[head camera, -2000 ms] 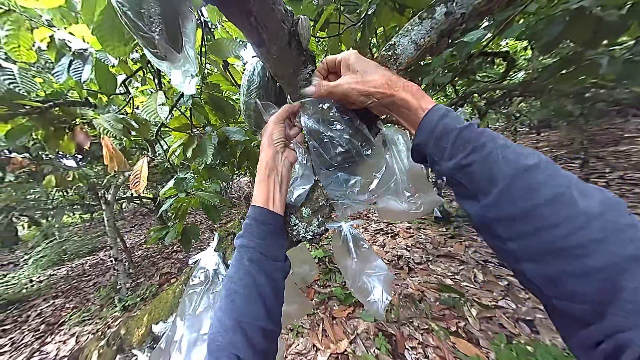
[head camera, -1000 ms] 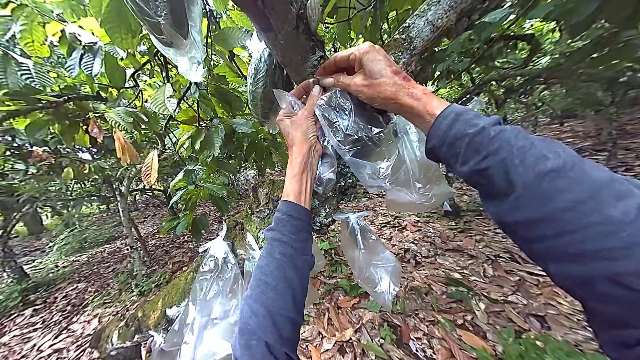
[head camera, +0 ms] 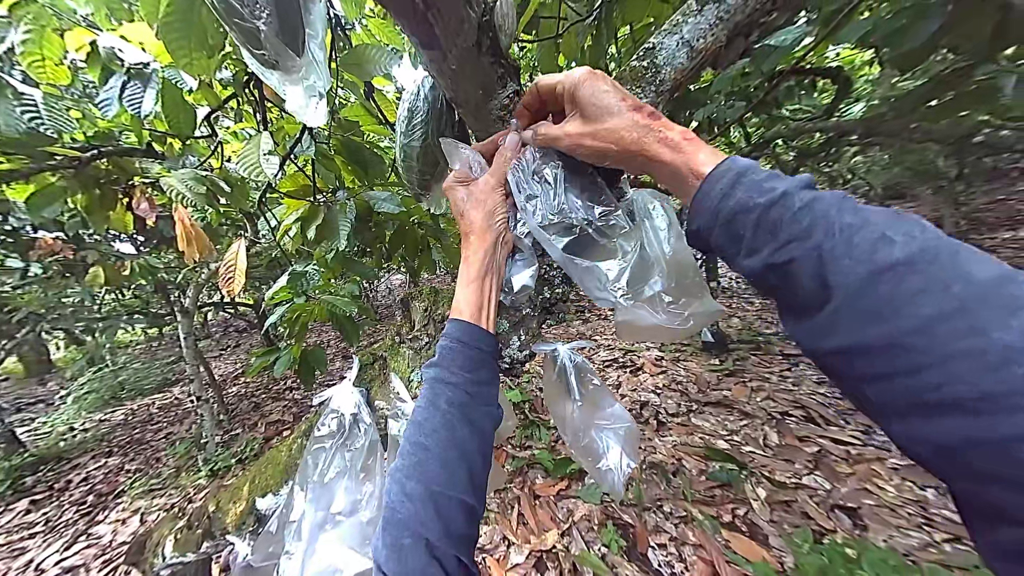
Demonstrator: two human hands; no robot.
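My left hand (head camera: 484, 192) and my right hand (head camera: 596, 120) meet at the tree trunk (head camera: 472, 64), their fingertips pinching the gathered top of a clear plastic bag (head camera: 584, 232). The bag hangs below my fingers, and a dark shape shows through it; whether that is a pod cannot be told. A loose corner of plastic sticks out left of my left thumb. Another clear bag (head camera: 672, 272) hangs against it on the right. Lower down, a knotted plastic bag (head camera: 590, 420) hangs by itself.
A bagged pod (head camera: 424, 136) hangs left of the trunk, and another plastic bag (head camera: 292, 60) hangs at the upper left. More bags (head camera: 340, 472) hang at the lower left by a mossy trunk (head camera: 268, 476). A lichened branch (head camera: 696, 48) rises to the right. Leaf litter (head camera: 768, 456) covers the ground.
Both hands stay together at the bag's top, with small shifts of the fingers. The plastic corner beside my left hand stands out more than two seconds ago.
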